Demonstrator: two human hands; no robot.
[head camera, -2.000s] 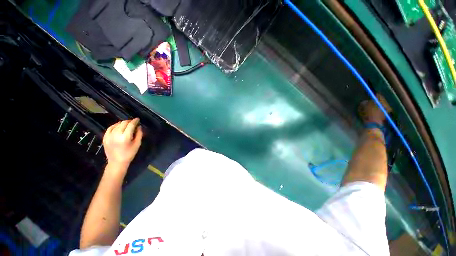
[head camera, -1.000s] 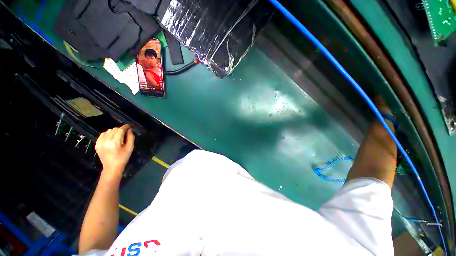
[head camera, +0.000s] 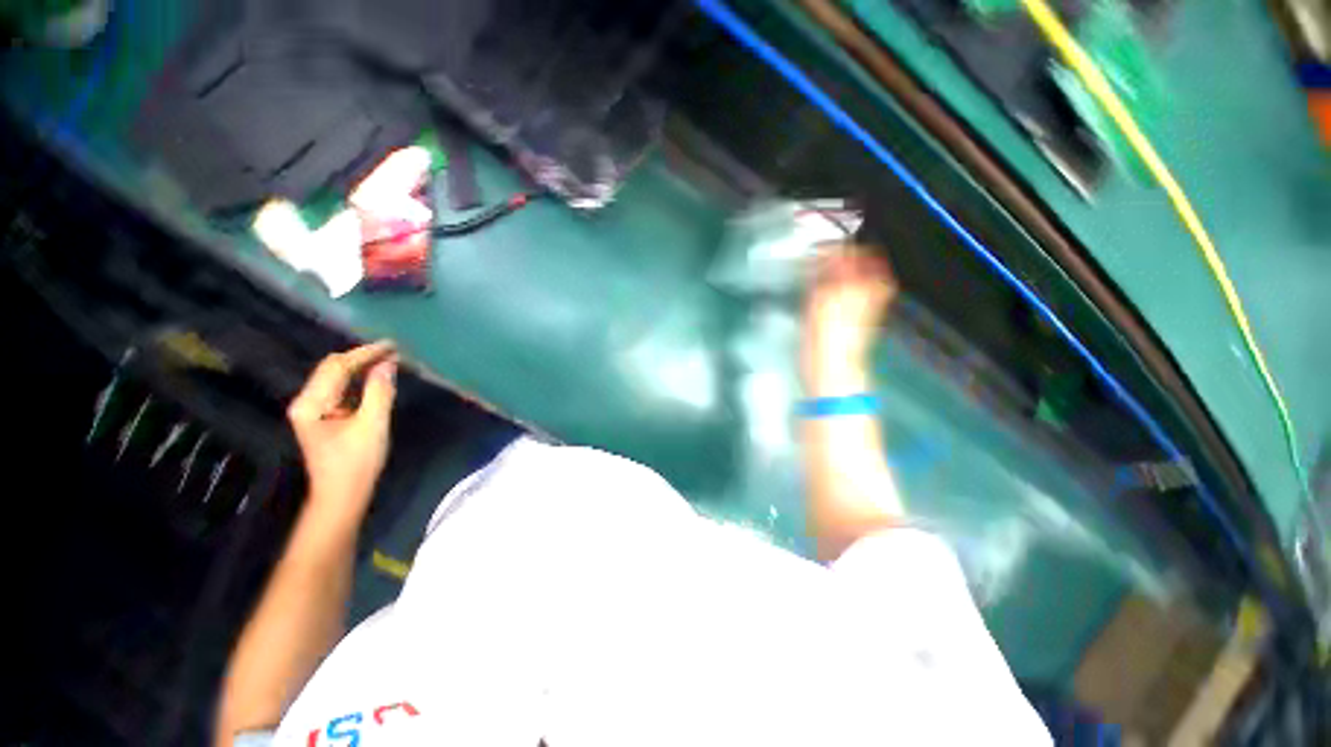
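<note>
My right hand (head camera: 847, 299), blurred, is over the green bench (head camera: 577, 314) beside the dark line channel. A pale green, whitish flat thing (head camera: 781, 241), which looks like a circuit board, is at its fingertips; blur hides its detail and the exact grip. A blue strap (head camera: 839, 407) is around the right wrist. My left hand (head camera: 346, 406) is near the bench's front edge, thumb and fingers slightly apart, with nothing visible in it. Below and left of it, a black slotted tray (head camera: 88, 540) holds several thin pale boards (head camera: 164, 445) on edge.
Dark foam sheets (head camera: 263, 117) and a shiny black bundle (head camera: 562, 124) lie at the back left. A phone (head camera: 394, 256), white tissue (head camera: 329, 251) and dark cable (head camera: 475, 222) are nearby. A blue tube (head camera: 934, 204) follows the channel; a yellow cable (head camera: 1168, 183) lies beyond. A cardboard box (head camera: 1146, 664) is at lower right.
My right hand has come out of the channel, leftward over the bench, with the pale thing now at its fingertips. My left hand has stayed near the tray; its thumb and fingers are more apart.
</note>
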